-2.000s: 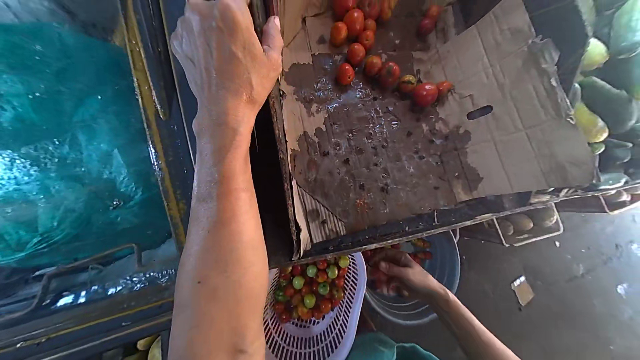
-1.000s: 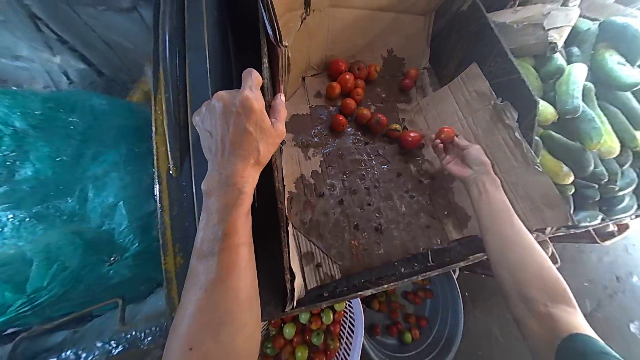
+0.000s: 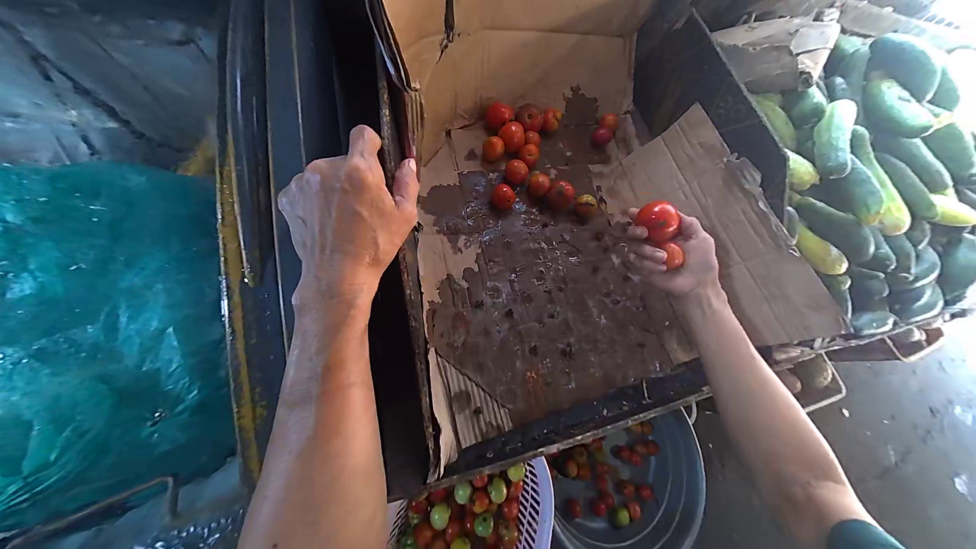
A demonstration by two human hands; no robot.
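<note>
My left hand (image 3: 354,202) grips the upper edge of the bin's left side wall (image 3: 404,267). Two red tomatoes (image 3: 657,221) lie in my right hand (image 3: 675,255), one above the other, over the right part of the cardboard-lined bin. Loose red tomatoes (image 3: 512,136) sit in a group toward the back of the bin, on wet, stained cardboard (image 3: 534,305); a pair lies apart at the right. Below the bin's front edge are a white plastic basket (image 3: 541,503) of red and green tomatoes and a round basin (image 3: 686,465) with scattered tomatoes.
Right of the bin's dark divider (image 3: 709,114) is a heap of green and yellowish cucumbers (image 3: 854,179). A torn cardboard flap (image 3: 717,229) leans on the bin's right side. Teal plastic sheeting (image 3: 107,328) lies at the left, beside a dark frame with worn yellow paint (image 3: 240,343).
My right hand has come up from the basin into the bin and now holds two tomatoes, including the large one that lay at the group's right end. My left hand stays on the side wall.
</note>
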